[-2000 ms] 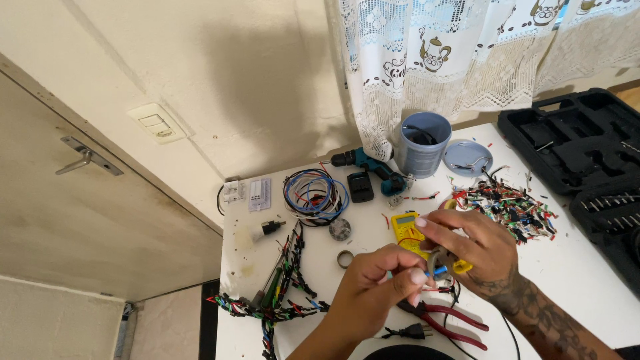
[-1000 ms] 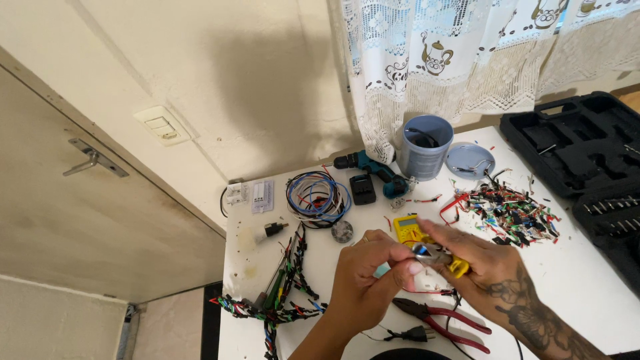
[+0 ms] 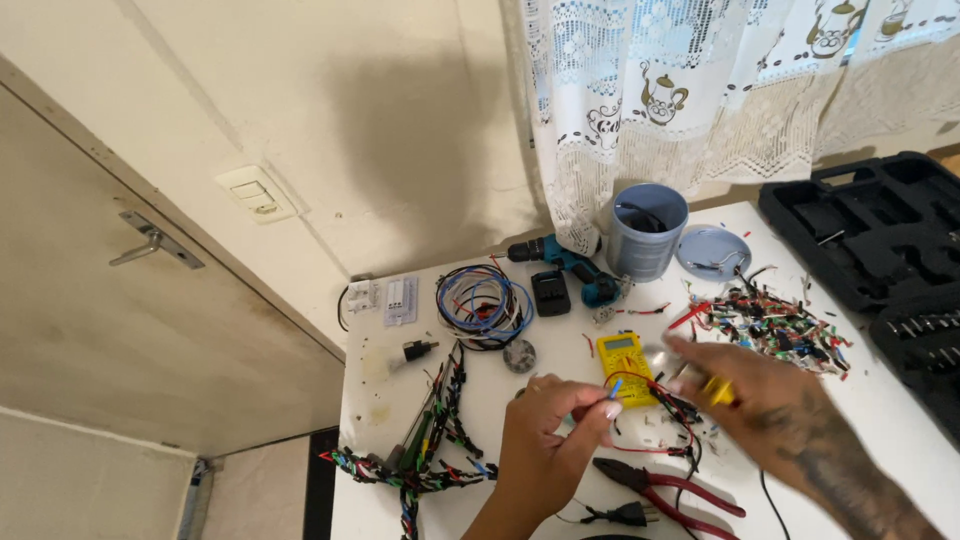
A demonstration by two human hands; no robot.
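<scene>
My left hand (image 3: 551,442) pinches a short piece of blue wire (image 3: 616,388) between thumb and forefinger. To its right, my right hand (image 3: 742,397) is closed around a tool with yellow handles (image 3: 719,390); motion blur hides the tool's head. The hands are apart. Behind them lies a yellow multimeter (image 3: 621,352) with red and black leads. Red-handled pliers (image 3: 675,484) and a black power plug (image 3: 626,514) rest on the white table below the hands. A pile of wire scraps (image 3: 780,326) is beyond my right hand.
A coil of wires (image 3: 484,307), a cordless drill (image 3: 574,266), its black battery (image 3: 550,293) and a blue container (image 3: 648,232) stand towards the wall. A wire-covered structure (image 3: 412,461) lies at left, an open black tool case (image 3: 862,225) at right.
My right hand has moved right, away from my left hand, with the yellow-handled tool. Before, the tool's head was at the blue wire in my left fingers.
</scene>
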